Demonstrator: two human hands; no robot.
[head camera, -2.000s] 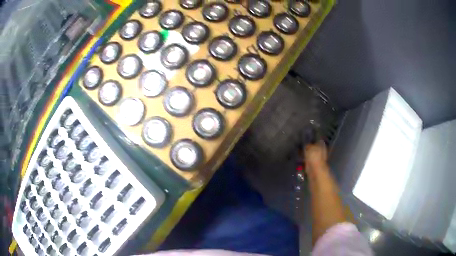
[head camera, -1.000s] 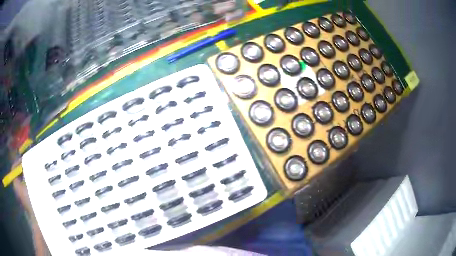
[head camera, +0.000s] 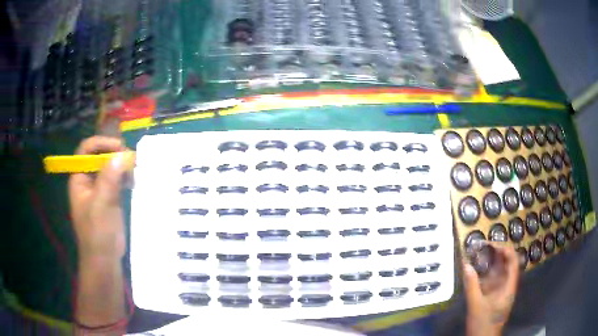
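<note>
My left hand (head camera: 101, 190) is at the left edge of the white tray (head camera: 157, 230), closed on the yellow hand tool (head camera: 79, 163), which points left. The tray holds rows of dark round components standing on edge; the top left place in its first row shows no component. My right hand (head camera: 493, 282) is at the lower left corner of the cardboard sheet (head camera: 482, 222), with a round component (head camera: 483, 258) between thumb and fingers. Other components lie flat in rows on the cardboard. Whether the held one still touches the cardboard cannot be told.
Clear plastic trays (head camera: 308, 46) with columns of dark parts stand at the back. A blue pen (head camera: 425, 109) lies behind the white tray near yellow and red tape. A red patch (head camera: 138, 107) is back left. A paper sheet (head camera: 492, 58) and a round grille (head camera: 488, 6) are back right.
The view has swung left over the white tray. My left hand now shows clearly with the yellow tool. My right hand has come from beside the bench to the cardboard and taken hold of a component.
</note>
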